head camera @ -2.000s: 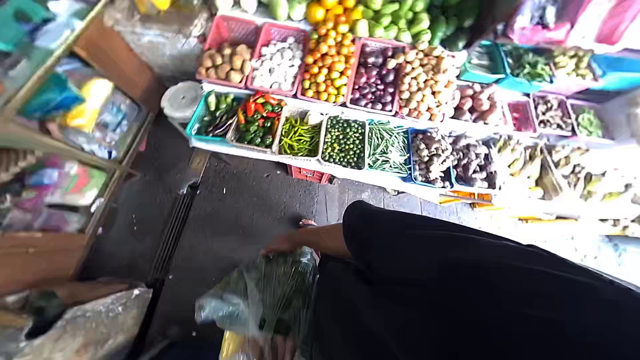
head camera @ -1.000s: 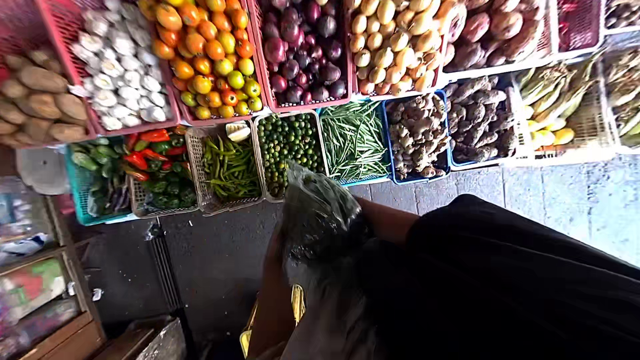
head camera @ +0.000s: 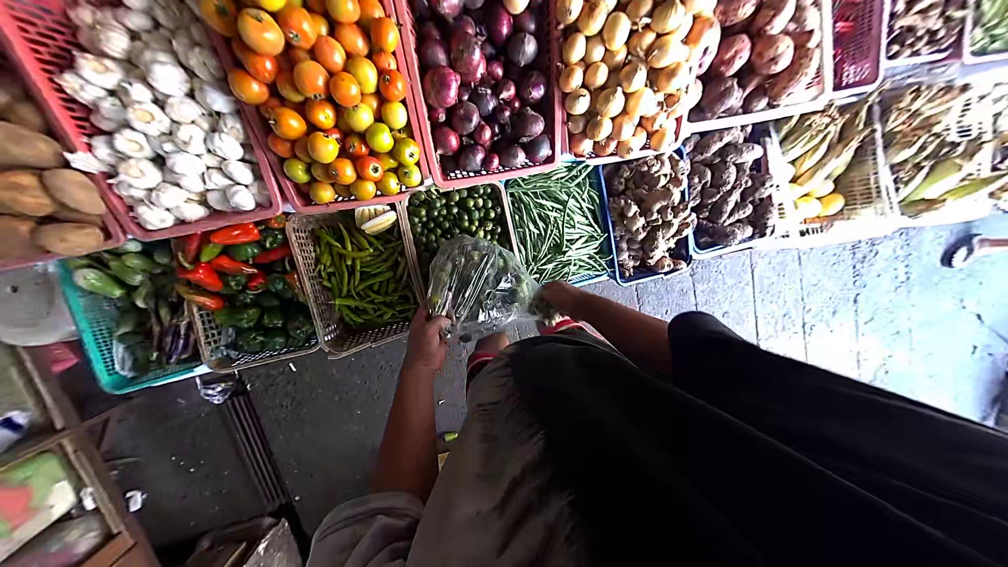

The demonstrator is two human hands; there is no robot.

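Observation:
A clear plastic bag (head camera: 484, 283) with green produce inside is stretched between both my hands, over the near edge of the basket of small green citrus fruits (head camera: 457, 213). My left hand (head camera: 429, 340) grips the bag's left side. At its right end, my right hand (head camera: 557, 299) holds the bag, its fingers partly hidden. Left of the bag is a basket of green chillies (head camera: 362, 272) with a cut pale vegetable on top. To the right lies a tray of green beans (head camera: 557, 220).
Crates of garlic (head camera: 165, 118), tomatoes (head camera: 327, 94), red onions (head camera: 484, 87) and ginger (head camera: 650, 213) line the stall. Red and green peppers (head camera: 236, 268) fill a basket at left. A wooden shelf (head camera: 79, 472) stands at lower left, beside a floor grate (head camera: 256, 441).
The view has moved much closer to the crates. The bag has gone from low beside my body to over the baskets' near edge, and both hands now show at its sides.

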